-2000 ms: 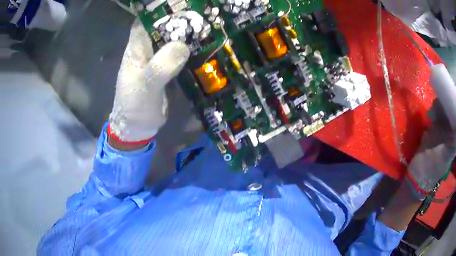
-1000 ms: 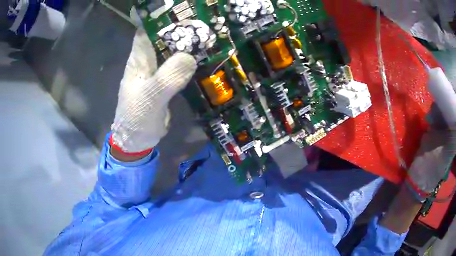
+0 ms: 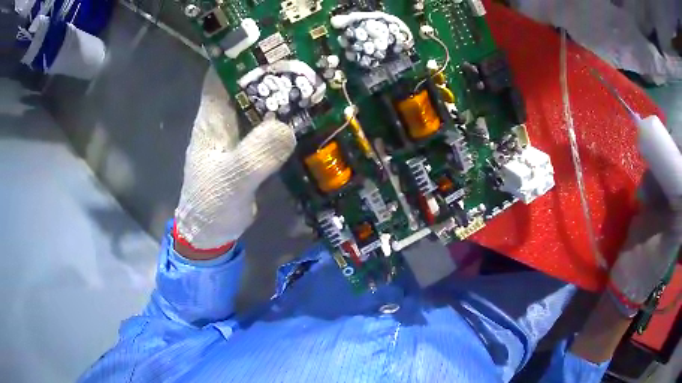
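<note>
A large green circuit board [image 3: 464, 90] is tilted in front of me, its top cut off by the frame. My left hand [image 3: 232, 164], in an off-white knitted glove, grips its left edge, thumb on top; the fingers beneath are hidden. The board carries two orange transformers [image 3: 419, 114], two round coil clusters [image 3: 375, 41] with white adhesive, a white block [image 3: 528, 174] and a grey block [image 3: 429, 262]. My right hand [image 3: 649, 238], gloved, holds a white dispensing syringe [image 3: 661, 149] at the right edge, its needle pointing up-left, away from the board.
A red foam sheet [image 3: 598, 202] lies under and right of the board, with a clear hose [image 3: 574, 142] across it. Crumpled pale material [image 3: 628, 37] is at the top right. Blue and white material [image 3: 63, 45] is at the top left. A red and black object [image 3: 662, 318] is at the lower right.
The board and my left hand have shifted down in the picture, showing more of the board's upper part. My right hand and the syringe stay at the right, slightly lower.
</note>
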